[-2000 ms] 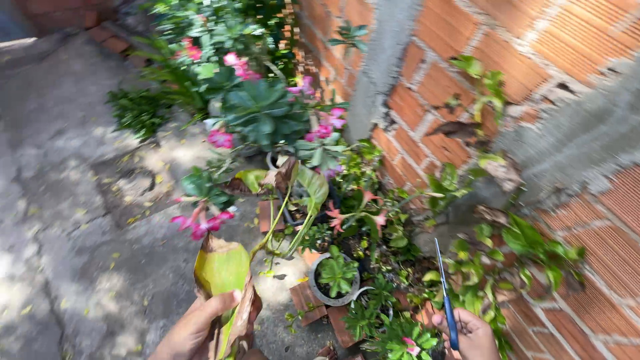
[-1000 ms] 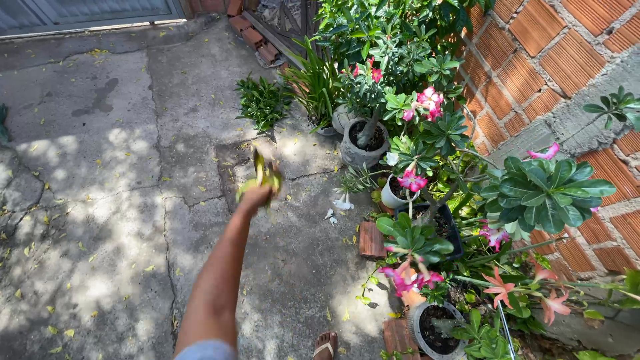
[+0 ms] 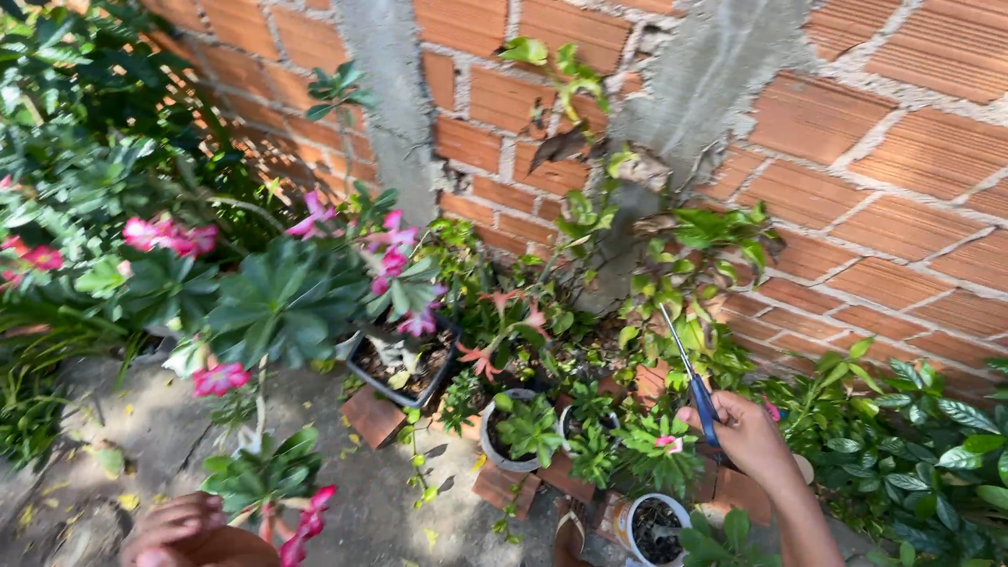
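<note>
My right hand, at the lower right, grips the blue handles of a pair of scissors. Their blades look closed and point up and left, in front of yellowish-green vine leaves by the brick wall. At the lower left my left hand is blurred, with its fingers curled and nothing visible in them. Beside it are the green leaves and pink flowers of a desert rose. Withered brown leaves hang among the vine higher up the wall.
A brick wall with cement pillars stands behind the plants. A black rectangular pot, a round grey pot and a white tub stand below, near loose bricks. A sandaled foot shows at the bottom edge.
The yellowing leaves in my left hand two seconds ago are no longer in it; one second ago that arm reached out over the paving. The view has swung right to the wall.
</note>
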